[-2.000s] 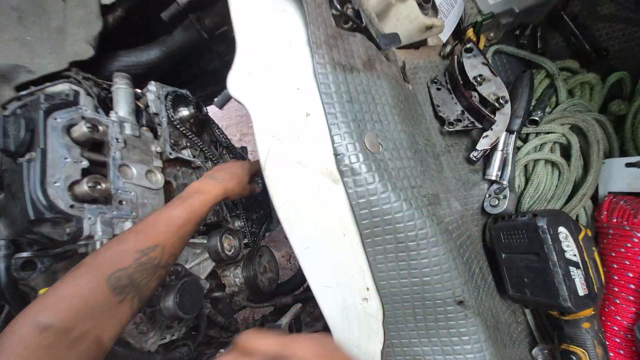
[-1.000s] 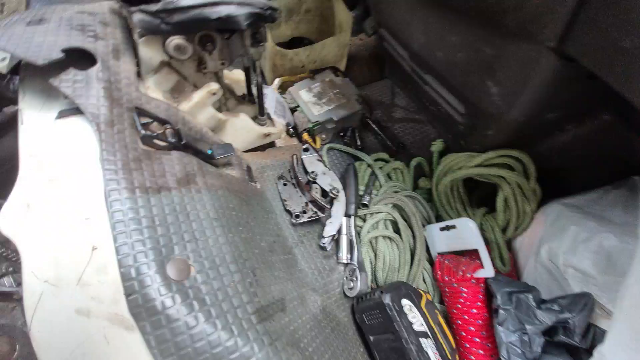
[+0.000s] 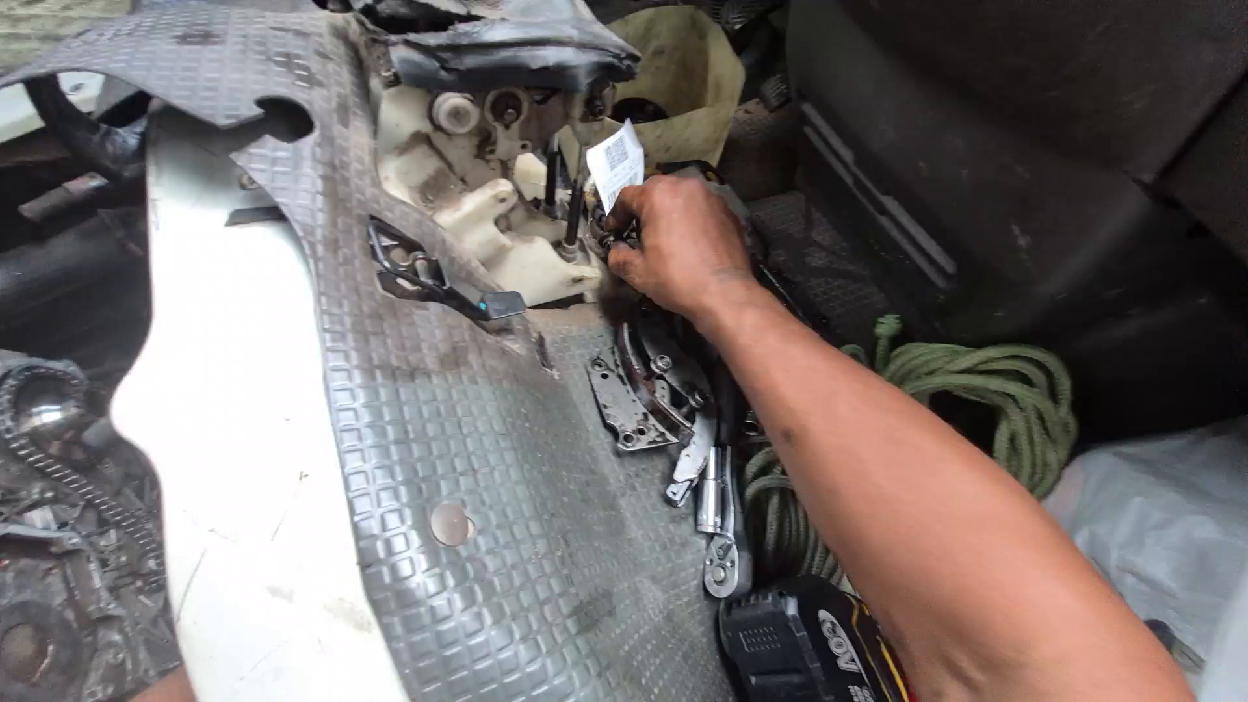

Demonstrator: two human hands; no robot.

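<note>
My right hand (image 3: 682,239) reaches in from the lower right, with thumb and fingers bent down over small dark parts beside a white paper label (image 3: 615,164) bearing print. Whether anything is gripped between the fingertips cannot be told. Nearer on the ribbed mat lie a metal bracket plate (image 3: 624,405) with a curved chain guide (image 3: 648,385), and a ratchet wrench (image 3: 722,565) with a socket (image 3: 713,492) beside it. Of my left side only a strip of skin shows at the bottom left edge; the hand is out of view.
A grey textured floor mat (image 3: 458,429) covers the hump beside a white painted metal edge (image 3: 234,468). An engine with a timing chain (image 3: 73,487) is at left. Coiled green rope (image 3: 1014,390), a power tool battery (image 3: 780,639) and a plastic bag (image 3: 1160,526) are at right.
The view has swung from the engine to the floor on the right. My right hand has come into view over the small parts; it was absent one second ago.
</note>
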